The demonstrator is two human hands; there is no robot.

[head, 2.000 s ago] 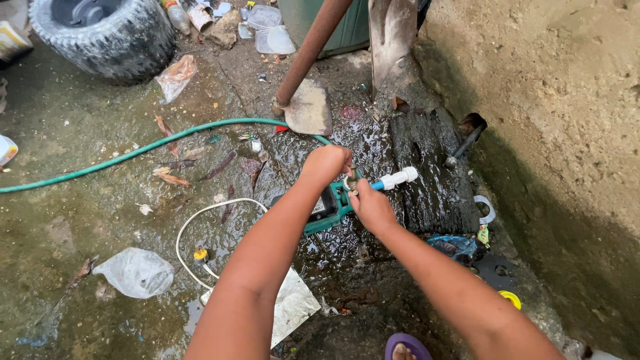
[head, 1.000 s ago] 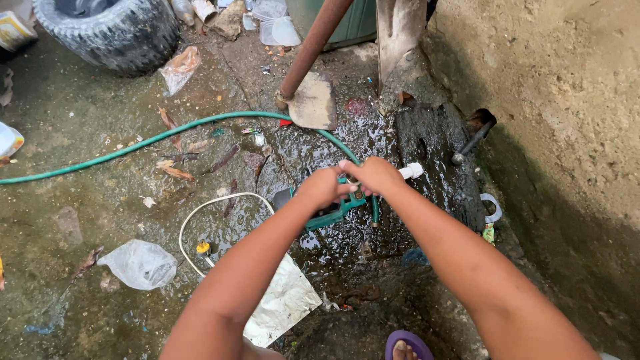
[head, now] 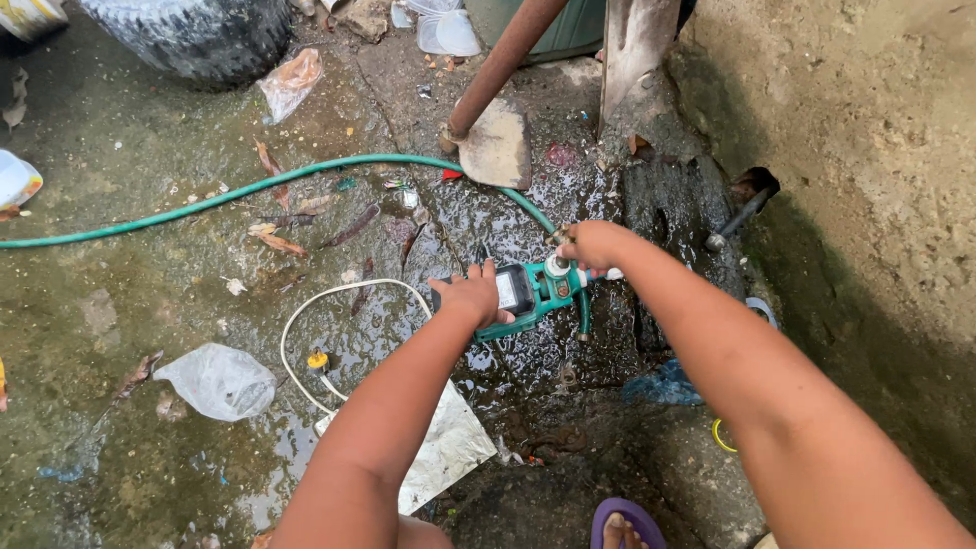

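On the wet concrete ground lies a green electric water pump with a black motor cover, a white pipe fitting on its top. My left hand rests with fingers spread on the motor cover. The fingers of my right hand are closed around a brass fitting just above the white one. A green hose comes in from the left and reaches that spot; a short green hose end shows beside the pump. Part of the outlet pipe is hidden by my right hand.
A hoe stands behind the pump, its blade over the hose. A white cord with a yellow plug curls at left near a silvery sheet. A tire, a plastic bag, and a rough wall with a pipe surround the spot.
My left hand has moved from beside my right hand, over the pump's front, back to the motor cover. My right hand has stayed near the pump's top fitting.
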